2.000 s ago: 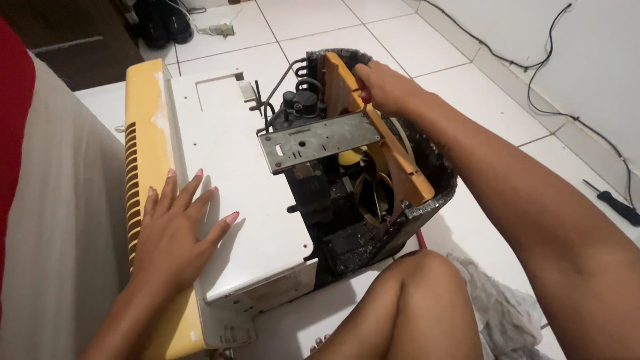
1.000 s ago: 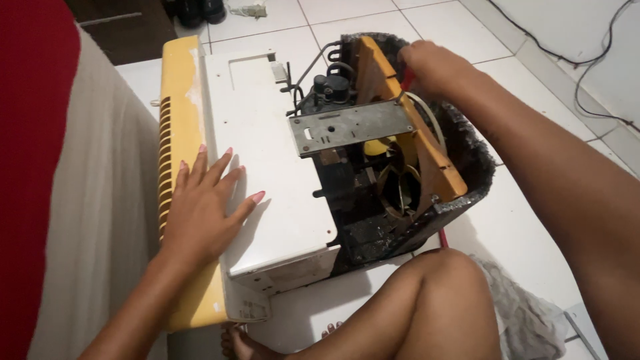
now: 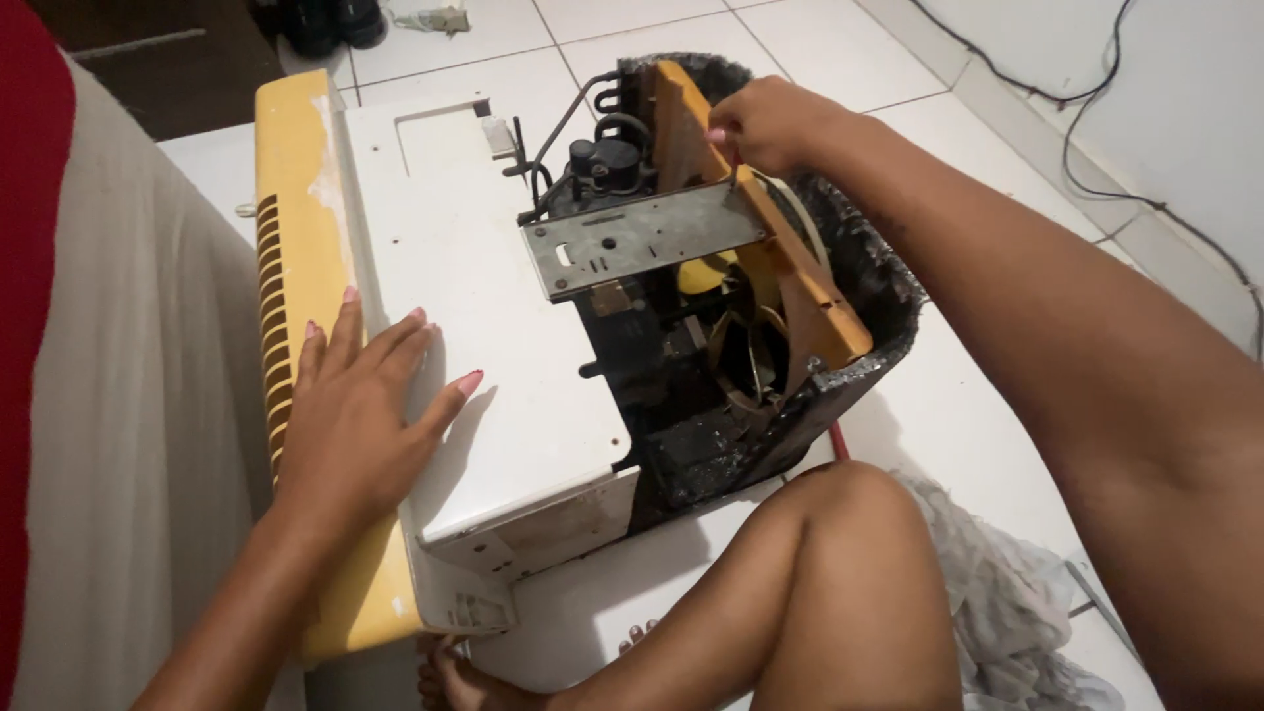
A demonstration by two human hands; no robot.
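An opened window air conditioner (image 3: 494,296) lies on the floor, with a yellowed plastic front grille (image 3: 296,148) at its left. My left hand (image 3: 370,415) rests with fingers spread on the white cover and the grille's edge. At the orange-yellow fan shroud (image 3: 810,286), my right hand (image 3: 765,128) grips a red-handled tool, probably a screwdriver (image 3: 734,160), mostly hidden by the fingers. Its lower end meets the shroud near the end of a metal bracket (image 3: 642,237). Behind the bracket sit a black compressor (image 3: 604,163) and bent tubes; a fan (image 3: 755,346) shows below it.
My bent knee (image 3: 849,533) is close to the unit's near right corner. A crumpled grey cloth (image 3: 997,592) lies right of it. A red rod (image 3: 838,440) shows beside the casing. Black cables (image 3: 1106,193) run along the wall; a draped bed or table (image 3: 128,395) borders the left.
My right hand stays at the shroud with the red-handled tool, and my left hand stays on the cover. The view has shifted a little; no other plain change.
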